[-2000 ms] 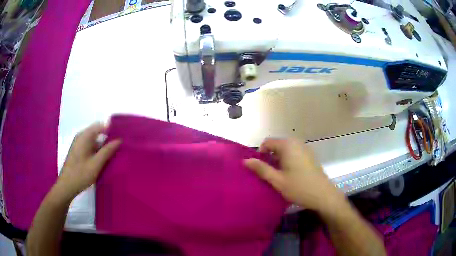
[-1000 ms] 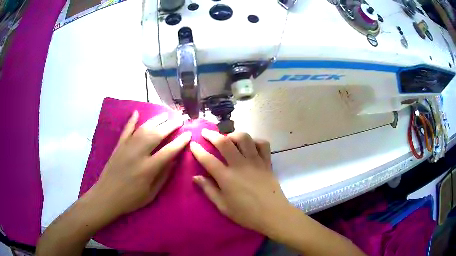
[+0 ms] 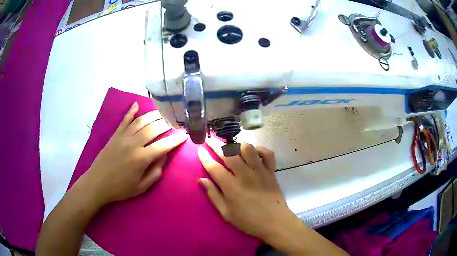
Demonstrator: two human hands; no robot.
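Note:
A magenta cloth piece [image 3: 170, 215] lies under the head of the white sewing machine [image 3: 320, 65] and hangs toward the front edge. My left hand [image 3: 131, 159] lies flat on its left part, fingertips close to the presser foot area. My right hand [image 3: 245, 187] lies on its right part, fingers spread, fingertips beside the needle area. The curved metal lever cover [image 3: 195, 107] hides the needle and presser foot. Lamp glow brightens the cloth between my hands.
A long magenta panel [image 3: 22, 125] runs down the left side. Orange-red handled snips [image 3: 419, 150] lie at the table's right end. A pale measuring strip [image 3: 346, 202] follows the front edge. A crumpled magenta pile [image 3: 386, 237] sits below right.
Since two seconds ago, the cloth has gone from being held in front of the machine to lying under its head. Both hands now press on it. Over the last second they barely moved.

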